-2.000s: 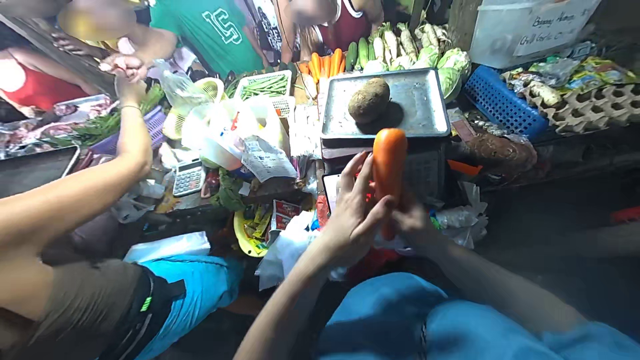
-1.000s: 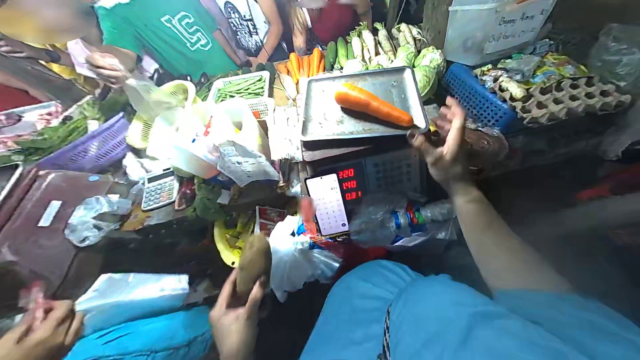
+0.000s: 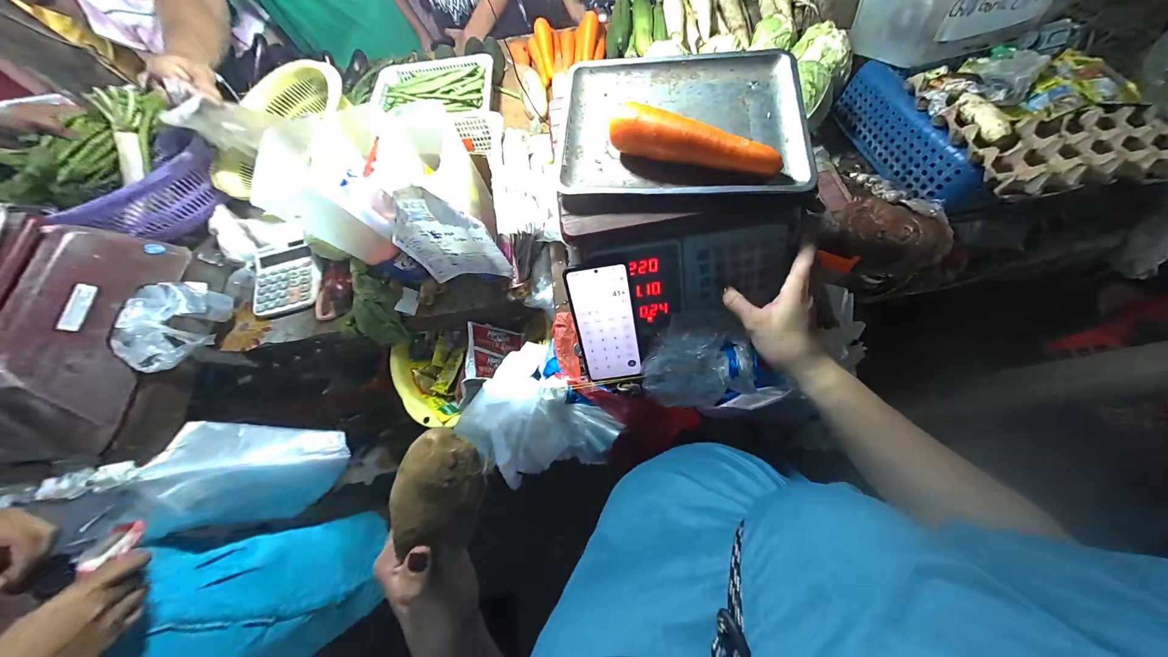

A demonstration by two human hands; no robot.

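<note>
A large brown potato [image 3: 438,488] is in my left hand [image 3: 424,570], low in front of the counter and left of my knees. My right hand [image 3: 785,319] has its thumb and index finger spread beside the keypad of the digital scale [image 3: 730,265] and holds nothing. One orange carrot [image 3: 693,141] lies on the scale's metal tray [image 3: 684,182]. A smartphone [image 3: 604,321] showing a calculator leans against the scale's front, partly beside its red lit digits. Clear plastic packaging [image 3: 698,365] lies just below the scale, close to my right hand.
White plastic bags [image 3: 538,411] hang at the counter's edge. A calculator [image 3: 286,278], a purple basket [image 3: 160,196] and a maroon case [image 3: 82,338] are at left. A blue basket [image 3: 903,137] and egg trays [image 3: 1086,151] stand at right. Another person's hands [image 3: 87,593] are at lower left.
Two seconds ago the potato was on the tray and the carrot upright at my hands; by one second ago they had swapped. Since then my right hand has come lower, nearer the scale's front.
</note>
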